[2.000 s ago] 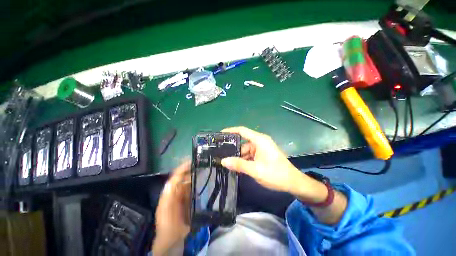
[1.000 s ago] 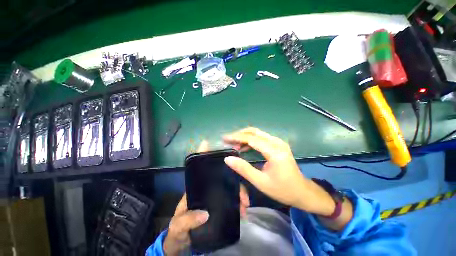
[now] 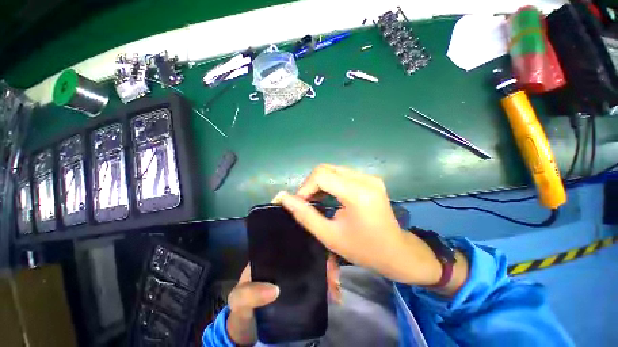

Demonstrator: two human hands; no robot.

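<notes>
A phone point(image 3: 288, 278) is held over the lap just below the bench edge, its black glass face towards me. My left hand point(image 3: 252, 298) grips its lower part, thumb on the glass at the left side and fingertips showing at the right side. My right hand point(image 3: 359, 227) is at the phone's top edge, thumb and fingertips pinched there. Whether a small part is between them cannot be told. The phone's open inner face is hidden.
A black phone tray point(image 3: 184, 162) with several open phones is at left, another tray point(image 3: 169, 291) lower down. Tweezers point(image 3: 448, 133), a screw bag point(image 3: 284, 95), a dark bar point(image 3: 222, 169), a component strip point(image 3: 404, 41) and a yellow electric screwdriver point(image 3: 534, 149) lie on the green bench.
The phone has been turned from its open inner side to its black glass. My left hand now holds its lower part. My right thumb has moved left along the top edge. The view has shifted.
</notes>
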